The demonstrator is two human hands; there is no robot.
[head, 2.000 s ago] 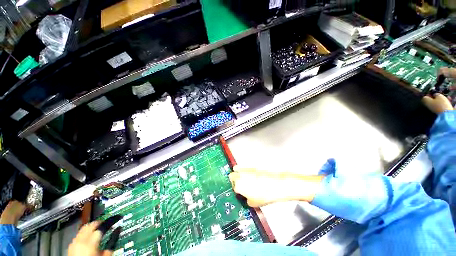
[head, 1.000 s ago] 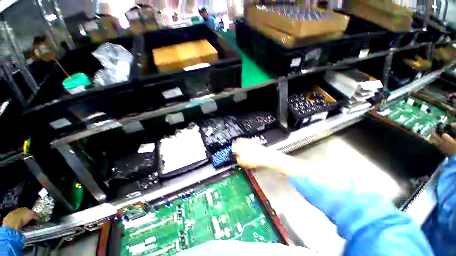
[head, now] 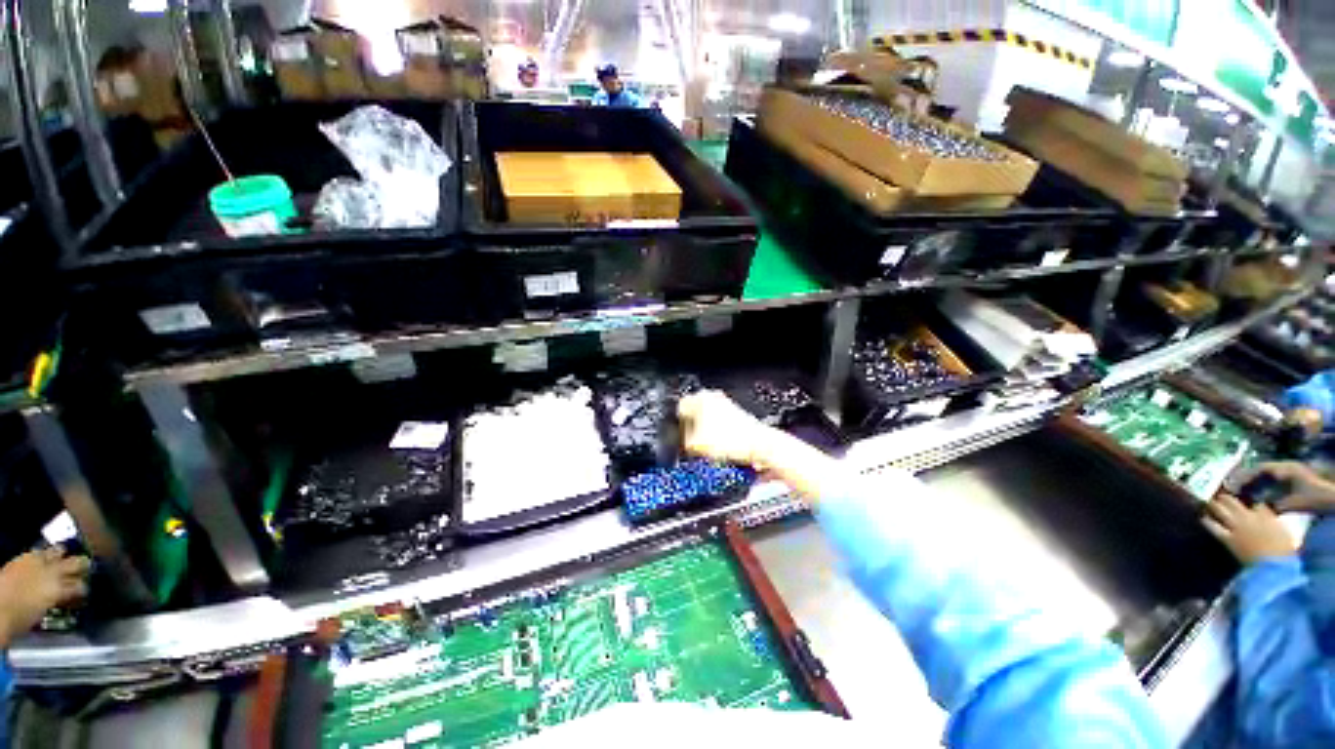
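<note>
My right hand (head: 718,432) is over the bin of grey-black components (head: 637,410), just behind the bin of small blue components (head: 685,487). Its fingertips point down into the grey pieces and are partly hidden, so I cannot tell if they hold one. My left hand is not in view. The green circuit board (head: 586,644) lies in its carrier with reddish-brown side rails (head: 776,615), cut off by the lower edge. White components (head: 530,457) are heaped in the tray left of the blue bin.
Black totes (head: 615,271) stand on the upper shelf, with cardboard boxes (head: 586,187), a crumpled plastic bag (head: 388,168) and a turquoise tub (head: 252,205). Another person's hands (head: 1252,520) are at a second board (head: 1171,433) on the right. Another person's hand (head: 41,585) shows at the far left.
My right hand has moved from the board's right rail, past the blue bin, to the grey-black components. My left hand has left the picture. The view has tilted up.
</note>
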